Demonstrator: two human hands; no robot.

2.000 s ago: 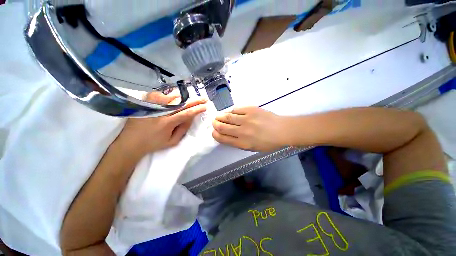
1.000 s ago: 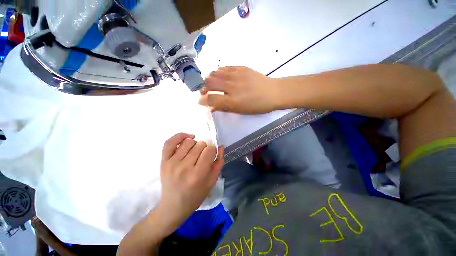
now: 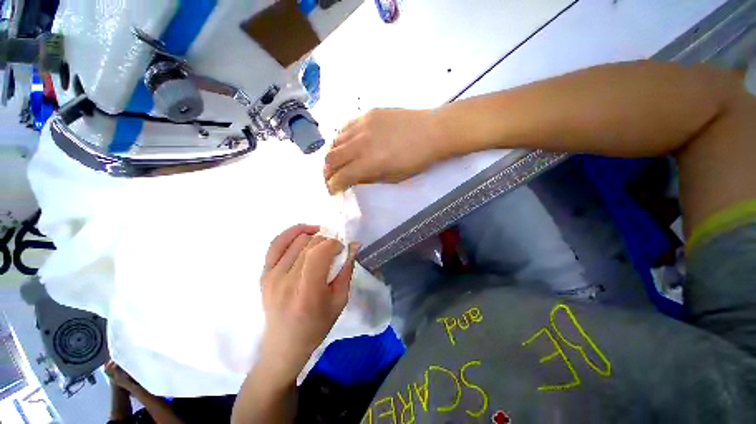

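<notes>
A large white garment [image 3: 191, 265], overexposed, lies over the machine bed and hangs off the front. My left hand [image 3: 305, 281] pinches its right edge near the table's front edge, thumb and fingers closed on the cloth. My right hand [image 3: 377, 151] holds the same edge farther up, with fingertips beside the grey attachment [image 3: 305, 132] at the machine's foot. The garment edge [image 3: 346, 215] runs as a narrow folded band between the two hands. The needle cannot be made out.
The machine head [image 3: 124, 50] with blue stripes, a grey tension dial [image 3: 179, 99] and a curved chrome bar [image 3: 149, 168] stand at upper left. A ruler-like strip [image 3: 464, 203] edges the table. A grey vented machine [image 3: 76, 338] and another person's hands [image 3: 124, 383] show at lower left.
Since two seconds ago, my left hand has moved from near the foot down the garment edge. The cloth has spread out at front left. In the last second the hands moved little; the view shifted.
</notes>
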